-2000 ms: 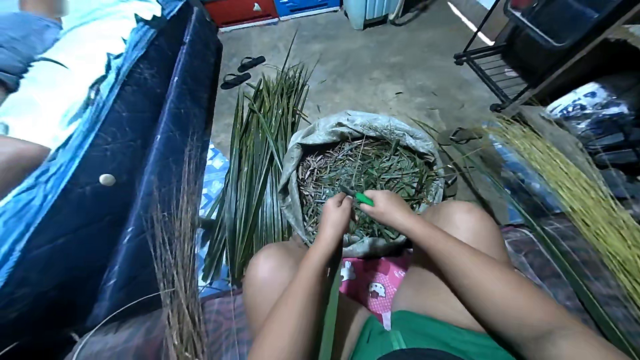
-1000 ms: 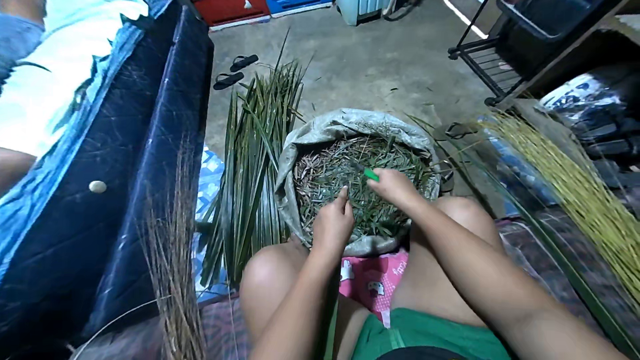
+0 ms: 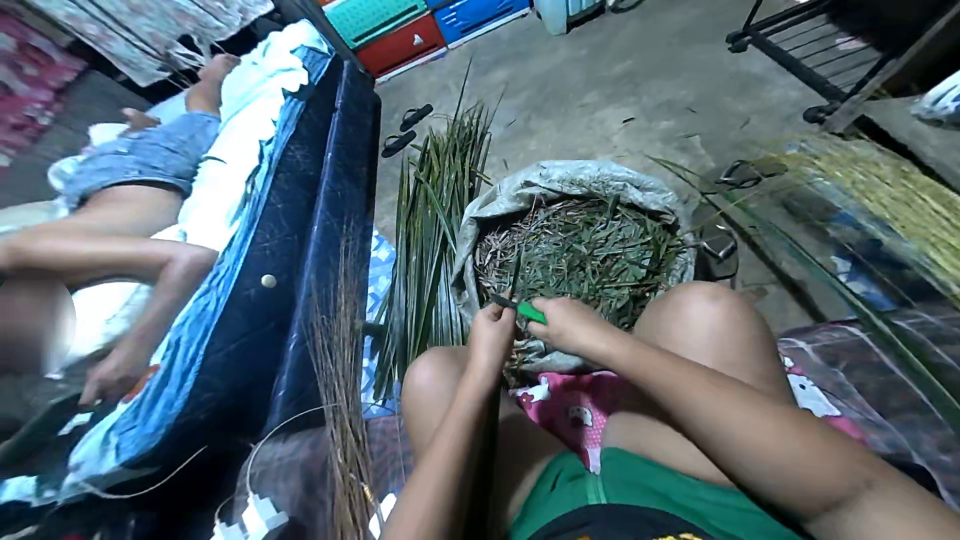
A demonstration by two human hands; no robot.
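Observation:
My right hand (image 3: 574, 324) is closed on the green handle of a small knife (image 3: 532, 311), its dark blade pointing left. Close beside the blade, my left hand (image 3: 493, 334) pinches a narrow green palm leaf (image 3: 517, 266), whose lower part runs down along my forearm. Both hands are over the near rim of a whitish woven sack (image 3: 559, 180) with its top rolled down, filled with green and brown leaf scraps (image 3: 592, 247). Long green palm leaves (image 3: 431, 225) lie left of the sack. Thin brown midribs (image 3: 345, 375) stand in a bundle beside my left knee.
At left, a person lies on a dark blue mattress (image 3: 300, 225). Black slippers (image 3: 399, 142) lie on the concrete floor (image 3: 600, 90). Yellowish strips (image 3: 885, 202) and a long leaf (image 3: 870, 315) are at right, near a black metal rack (image 3: 795, 67). A white plug (image 3: 259, 517) sits lower left.
One second ago my hands were apart over the scraps; now the knife blade is at my left fingertips, nearer the sack's near rim. The view has swung left, showing more of the lying person.

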